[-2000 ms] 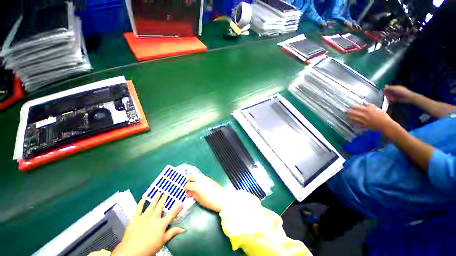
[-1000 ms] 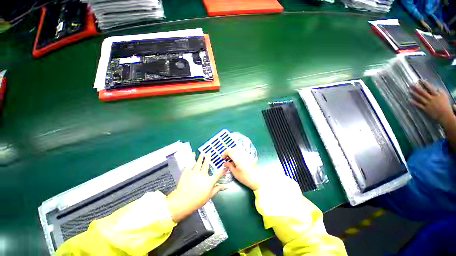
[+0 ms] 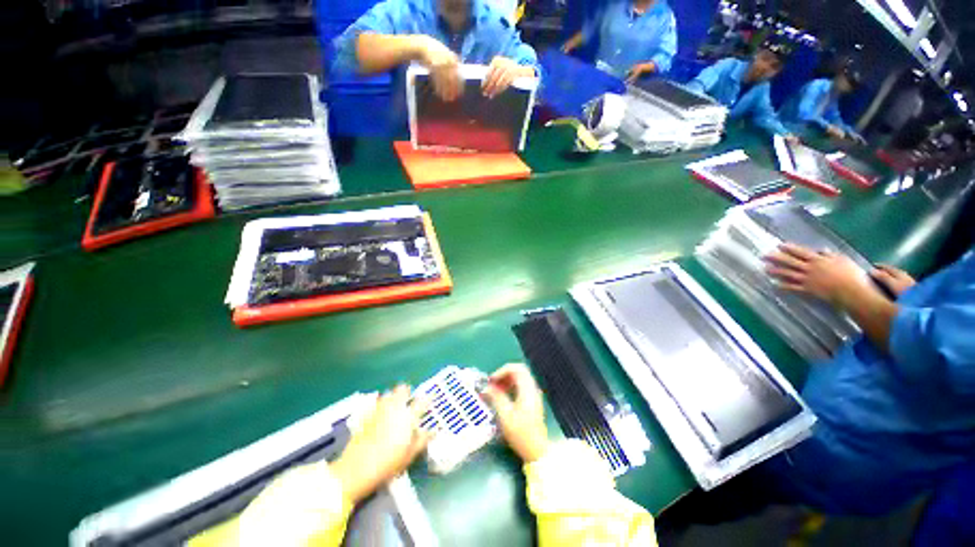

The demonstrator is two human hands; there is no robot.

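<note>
The small pad sheet (image 3: 458,404), a white card with rows of short dark-blue bars, lies on a clear plastic liner on the green table. My left hand (image 3: 383,436) is at its left edge, fingers blurred; whether it grips anything cannot be told. My right hand (image 3: 515,406) is at its right edge with fingertips close together; anything between them is too small to tell. A grey laptop bottom cover (image 3: 262,486) on white foam lies at the lower left, partly hidden by my left arm.
The foot strip sheet (image 3: 572,379) lies right of my right hand. Beyond it is another cover (image 3: 695,358) on foam. A laptop base (image 3: 340,262) sits on a red tray. A worker in blue handles a stack of covers (image 3: 786,272) at right; others work across the table.
The view has tilted up, showing workers across the table. My right hand has moved from over the pad sheet to its right edge. My left hand remains at the left side.
</note>
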